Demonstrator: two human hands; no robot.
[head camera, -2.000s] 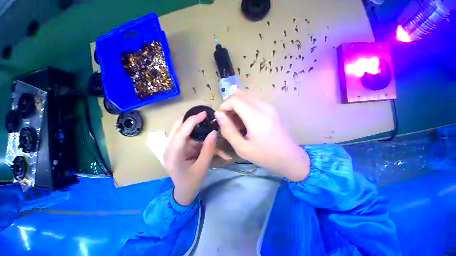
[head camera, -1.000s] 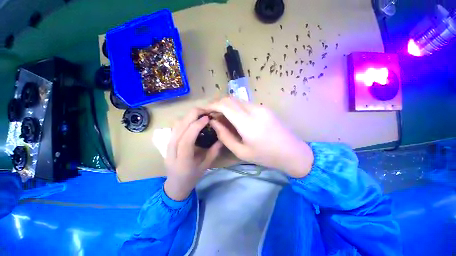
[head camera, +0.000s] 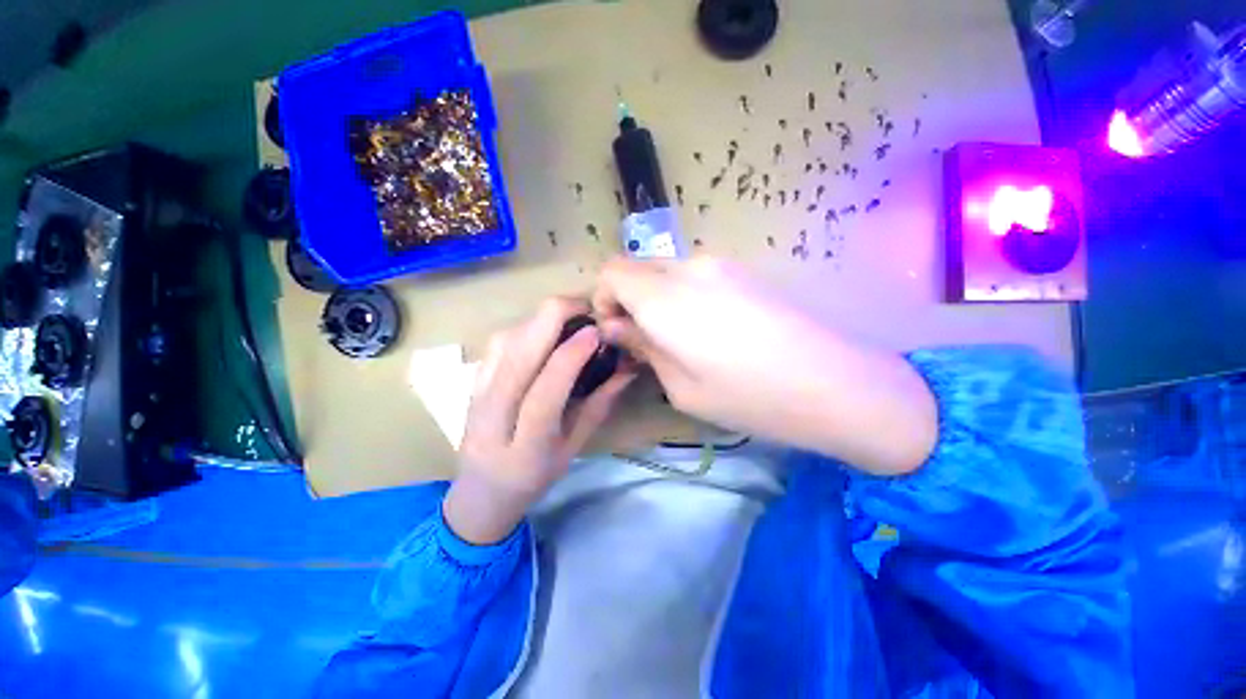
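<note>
A round black housing (head camera: 590, 366) is held between my hands, low over the cardboard, and my fingers cover much of it. My left hand (head camera: 526, 403) grips it from the left. My right hand (head camera: 683, 328) has its fingertips together at the housing's upper right edge; whether they pinch a small piece is hidden. The electric screwdriver (head camera: 640, 178) lies just beyond my right hand, its thin tip pointing away from me. The blue parts bin (head camera: 317, 205) holds a heap of shiny copper-gold metal pieces (head camera: 431, 171).
Small screws (head camera: 813, 171) are scattered on the cardboard (head camera: 875, 335). A pink-lit box (head camera: 1014, 266) and lamp (head camera: 1182, 103) stand right. Single housings (head camera: 361, 321) sit below the bin and at the far edge (head camera: 738, 21). White paper (head camera: 444, 389) lies left; a black equipment box (head camera: 150, 341) stands further left.
My hands have stayed around the housing, which now shows tilted between them. My right fingers have drawn together at its upper edge, and my right forearm has swung outward and up.
</note>
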